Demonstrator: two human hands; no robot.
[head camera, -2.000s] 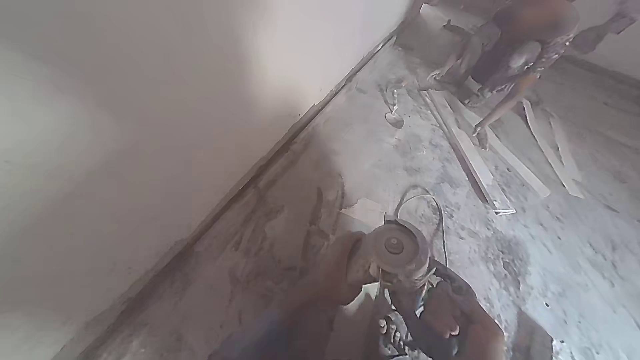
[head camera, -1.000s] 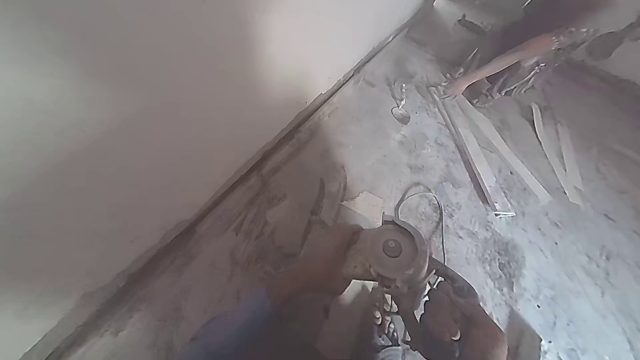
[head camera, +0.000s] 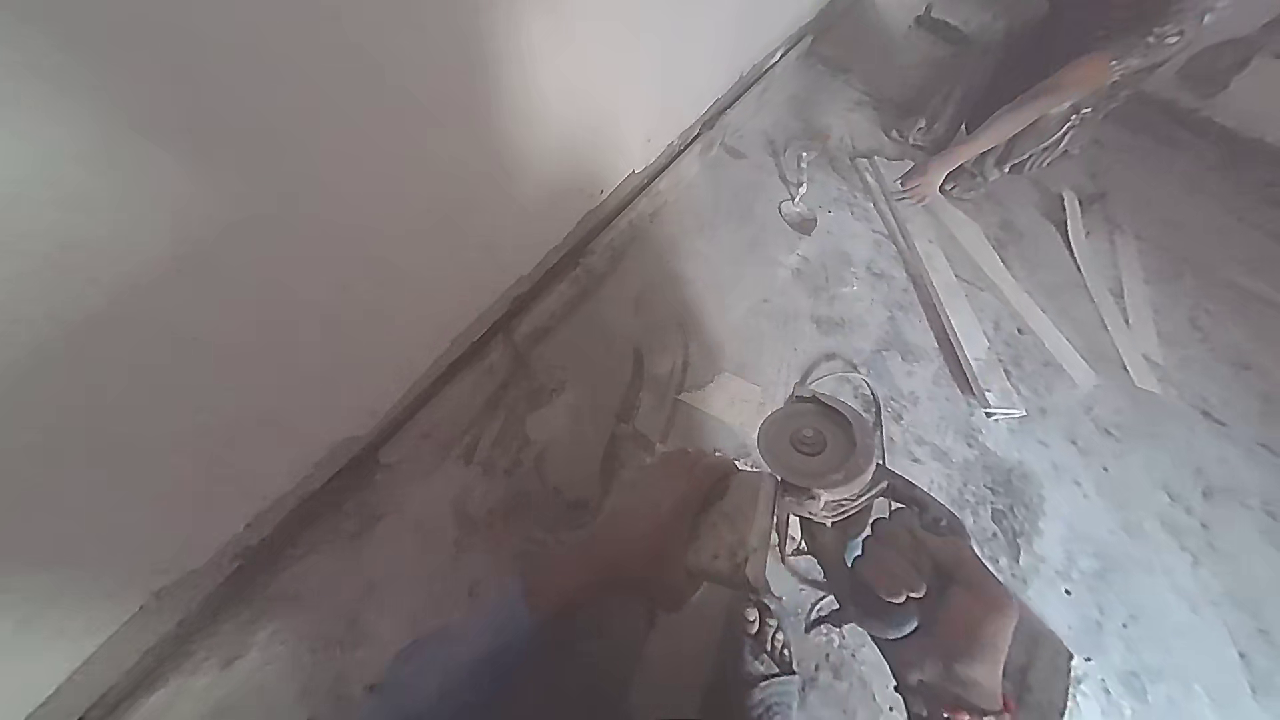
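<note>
An angle grinder with a round disc is in my right hand, whose fingers close around its dark body. The disc faces up toward the camera. To its left, my left hand grips a pale block-like piece whose material I cannot tell. The piece's upper right edge is close to the disc; whether they touch is unclear. A looped cable shows behind the grinder. Beyond my left hand a flat pale offcut lies on the floor. Blur hides part of my left fingers.
A co-worker's hand rests at the far end of long pale strips on the dusty floor. More strips lie to the right. A trowel lies left of them. The wall's base runs diagonally on the left.
The grinder's disc has shifted slightly away from my left hand, and more of the piece in that hand shows. The co-worker's hand has moved toward the far end of the strips since the oldest frame.
</note>
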